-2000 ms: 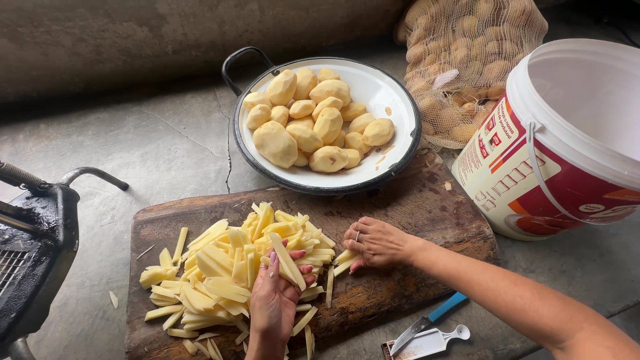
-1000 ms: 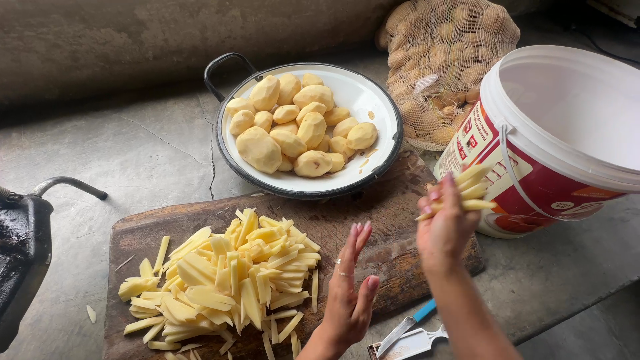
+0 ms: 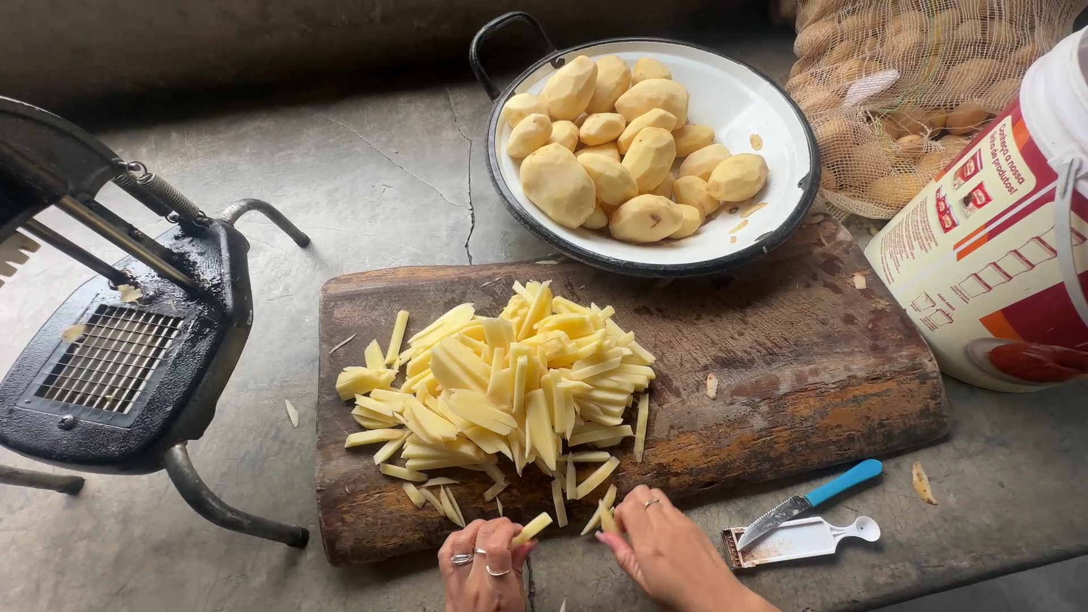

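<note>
A heap of cut potato sticks lies on the left half of a worn wooden board. Below the heap, at the board's front edge, my left hand holds a potato stick between thumb and fingers. Just to its right, my right hand pinches a few sticks at the same edge. Peeled potatoes fill much of a white enamel pan with a black rim, which stands behind the board and partly over its back edge.
A black potato cutter with a metal grid stands at left. At right are a cream and red plastic bucket and a mesh sack of unpeeled potatoes. A blue-handled serrated knife rests on a white peeler or grater near the front edge.
A second ago my right hand held a bunch of sticks beside the bucket; it is now back at the board's front edge. My left hand, empty then, now holds a stick.
</note>
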